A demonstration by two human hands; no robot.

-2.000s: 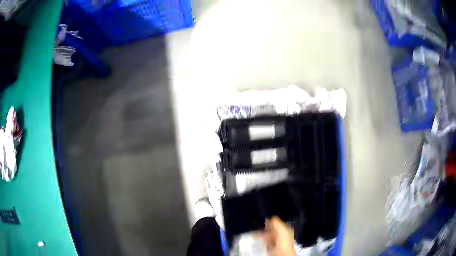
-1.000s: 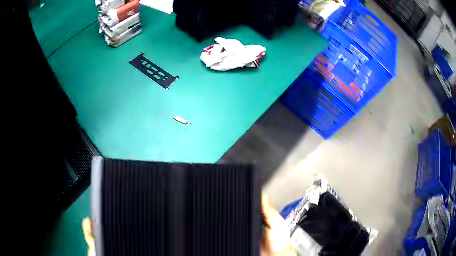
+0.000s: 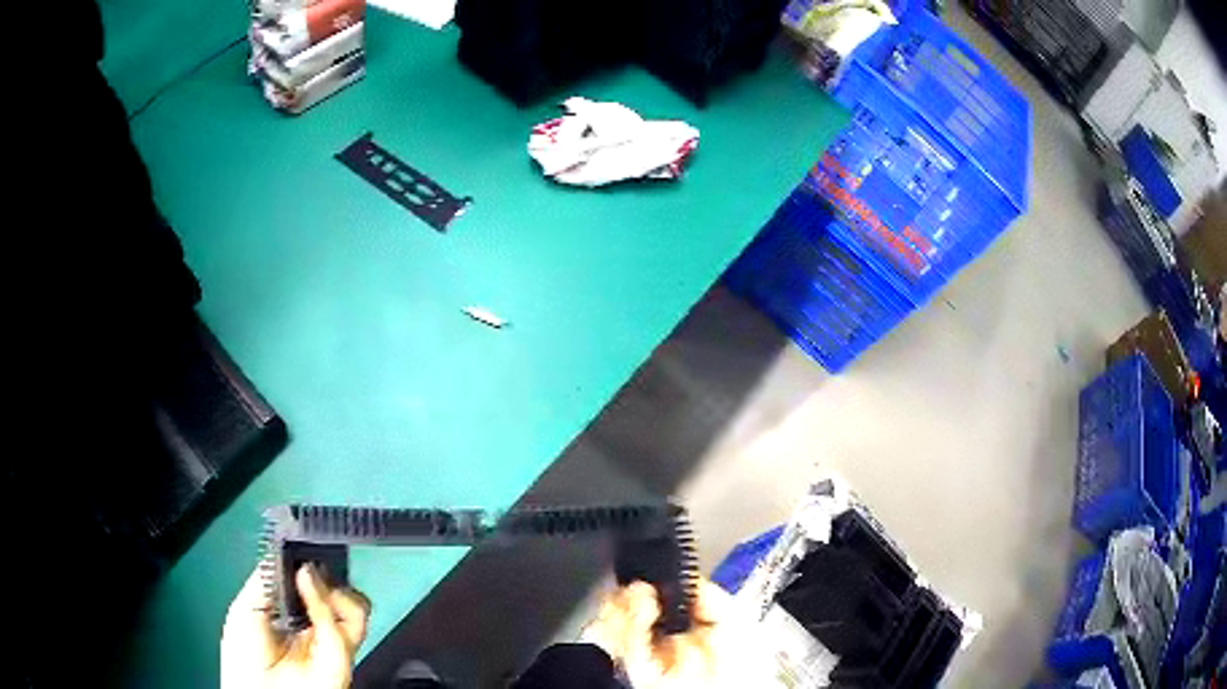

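Note:
A black finned U-shaped housing (image 3: 404, 524) is held edge-on above the front edge of the green bench, its comb-like fin edges showing and its two side walls pointing down. My left hand (image 3: 299, 630) grips its left wall, thumb on the inside. My right hand (image 3: 657, 630) grips its right wall, fingers on the inside. Both hands are cut off in part by the bottom edge of the picture.
On the green bench (image 3: 565, 296) lie a pale small tool (image 3: 485, 318), a black end plate (image 3: 401, 180), a crumpled white rag (image 3: 614, 144) and stacked bundles (image 3: 308, 54). Dark stacks stand left and back. A newspaper-lined crate (image 3: 756, 555) holds black housings; blue crates (image 3: 915, 175) stand beside the bench.
The view has turned from the floor crate to the bench. The housing came up in both hands, first showing its ribbed face, and is now tilted edge-on.

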